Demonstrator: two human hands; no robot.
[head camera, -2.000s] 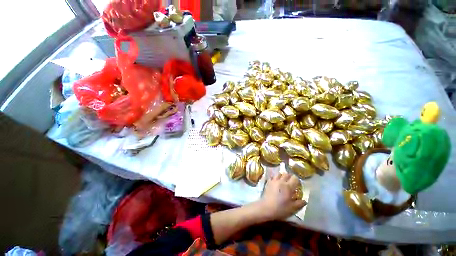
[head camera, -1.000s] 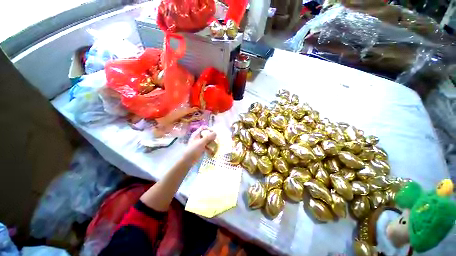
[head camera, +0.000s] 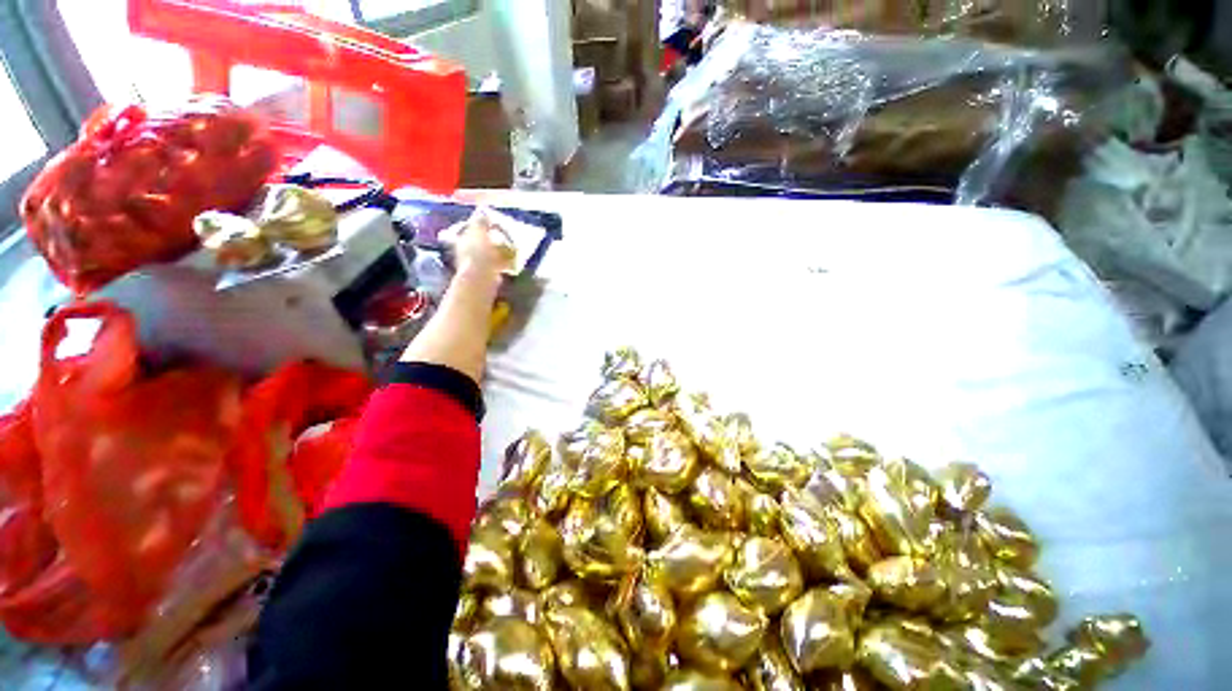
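My left hand (head camera: 478, 249), in a black and red sleeve, reaches over the table's back left. It is small and blurred, above a dark flat object (head camera: 546, 227) with a white sheet on it. A small pale-gold piece (head camera: 503, 247) shows at its fingers and seems to be held. The heap of shiny gold ingot pieces (head camera: 723, 554) lies at the bottom centre, cut off by the lower edge. My right hand is out of the picture.
Red plastic bags (head camera: 129, 473) lie at left, partly behind my sleeve. Two gold pieces (head camera: 268, 227) sit on a pale box (head camera: 189, 313). The white-covered table (head camera: 811, 284) reaches to wrapped bundles (head camera: 865, 115) behind. A red crate-like frame (head camera: 324, 101) stands back left.
My left hand has moved from the table's front, past the printed sheet, to the back left. The view has tilted up; the plush doll and printed sheet are out of the picture.
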